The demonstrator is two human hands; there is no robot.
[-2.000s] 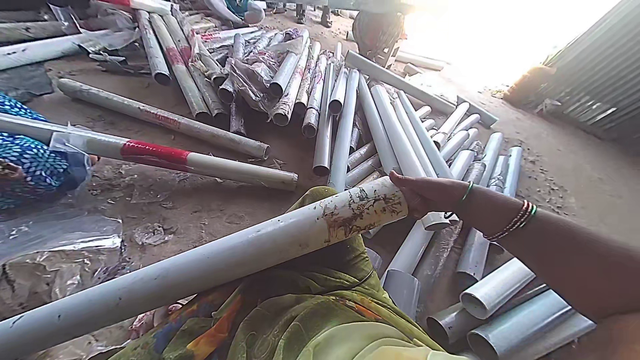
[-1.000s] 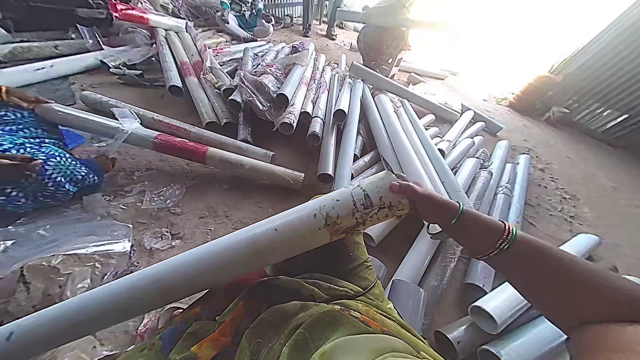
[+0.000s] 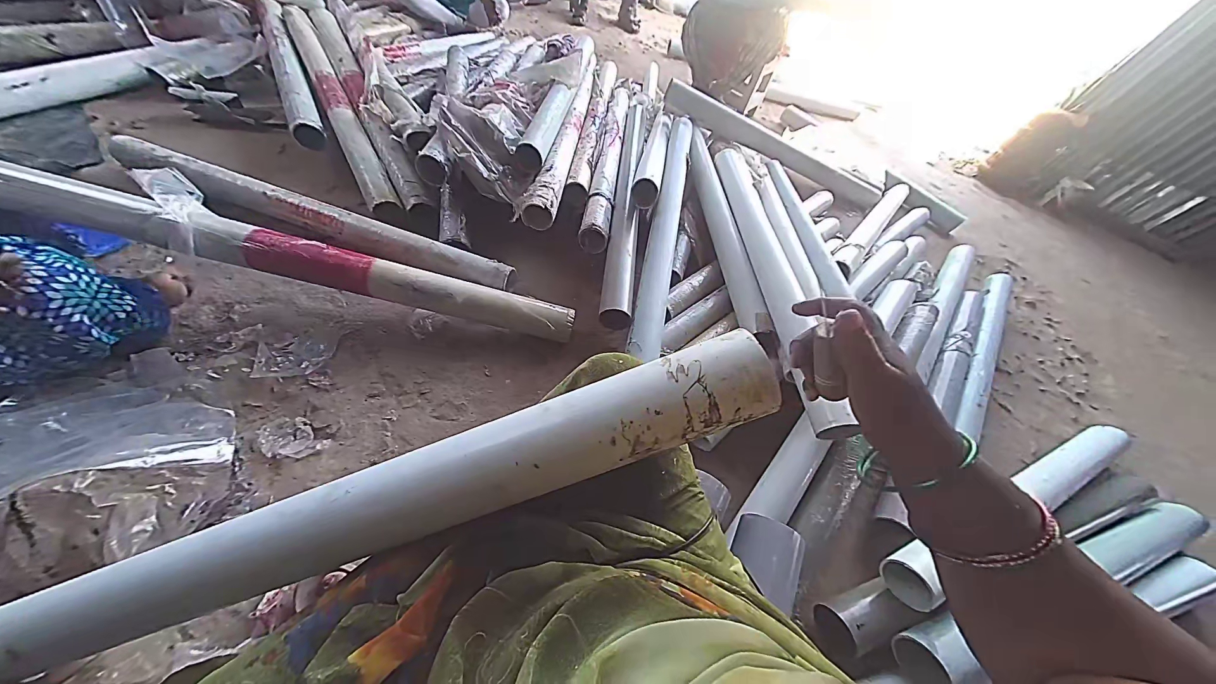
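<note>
A long light-grey plastic pipe [image 3: 427, 475] lies slantwise across my lap, its near part running out of view at the lower left. Its upper right end bears brown smears. Just right of that end is my right hand [image 3: 845, 356], raised off the pipe, with bent fingers and thumb close together; a small pale bit shows at the fingertips, too unclear to name. Bangles circle the wrist. My left hand is not in view. Green patterned cloth [image 3: 570, 589] covers my legs beneath the pipe.
Many loose pipes [image 3: 750, 247] lie heaped ahead and to the right. Another person's patterned sleeve [image 3: 76, 304] is at left, near a pipe with a red band [image 3: 309, 259]. Clear plastic sheeting [image 3: 114, 446] lies on the ground. A corrugated wall [image 3: 1121, 152] stands at right.
My right hand has come off the smeared end of the pipe, which it held in both earlier frames, and is now to the right of it.
</note>
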